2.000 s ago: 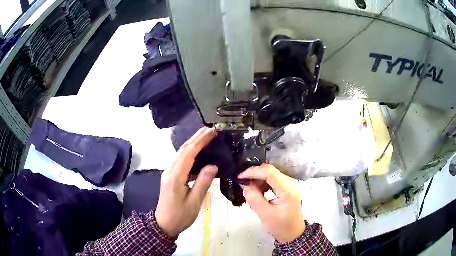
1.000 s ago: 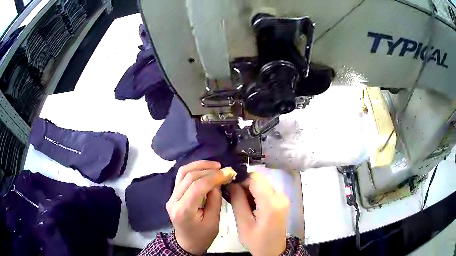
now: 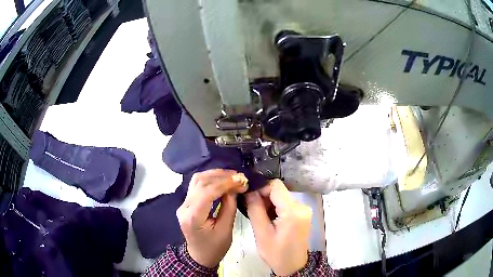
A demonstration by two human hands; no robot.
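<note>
A dark navy pouch piece [image 3: 224, 158] lies at the needle area [image 3: 250, 157] of the sewing machine, its near edge between my hands. My left hand [image 3: 212, 211] pinches this edge from the left, with a yellow-tan patch on a fingertip. My right hand [image 3: 280, 222] pinches the same edge from the right, thumb and finger together. The two hands are nearly touching, just in front of the needle area. The machine head hides part of the cloth, and the fingers hide the gripped edge.
The machine head [image 3: 378, 59] fills the upper right. The pale cylinder arm [image 3: 340, 149] is right of the needle, with a yellow pad [image 3: 412, 142] beyond. Flat zippered panels [image 3: 81, 165], a dark heap [image 3: 65, 227] and a dark pile [image 3: 148, 92] lie left. Racks stand far left.
Since the oldest frame, my left hand has come down from the needle area and my hands have drawn together on the cloth's near edge. Over the last second they have barely moved.
</note>
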